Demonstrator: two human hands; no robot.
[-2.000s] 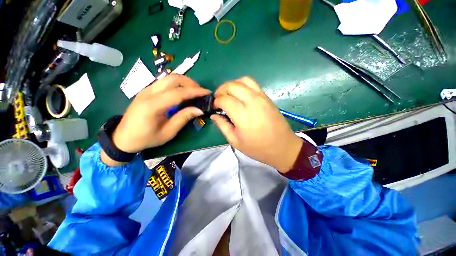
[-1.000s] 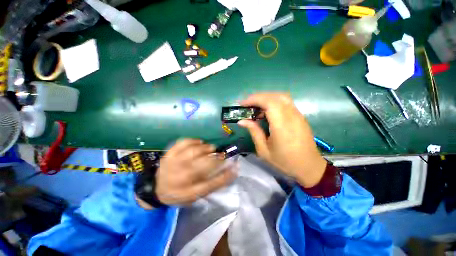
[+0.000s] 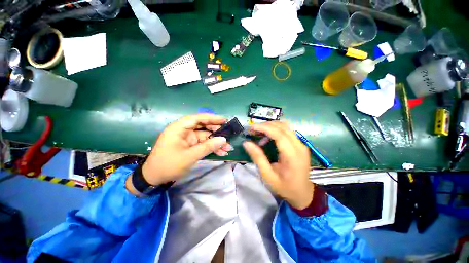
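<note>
My left hand [image 3: 187, 141] holds a small dark rectangular piece [image 3: 229, 128], tilted, between thumb and fingers just above the mat's front edge. My right hand [image 3: 275, 154] is beside its right end, thumb and fingers apart; whether a fingertip touches the piece is unclear. The black housing with the circuit board [image 3: 265, 111] lies on the mat just beyond my right fingers, board side up. A blue triangular pick [image 3: 207, 110] lies partly hidden behind my left hand. The blue screwdriver [image 3: 313, 149] lies right of my right hand.
Flex cable parts [image 3: 216, 67], a white pointed tube [image 3: 231, 85] and a dotted card [image 3: 180, 70] lie beyond my hands. An amber dropper bottle [image 3: 342, 77], tweezers [image 3: 358, 136] and crumpled tissue [image 3: 378, 97] are at right. A tape roll [image 3: 45, 48] and white bottle [image 3: 49, 86] are at left.
The board housing has left my right hand and lies on the mat. My left hand has come up from the mat's front edge with the dark piece. My right hand has moved beside it.
</note>
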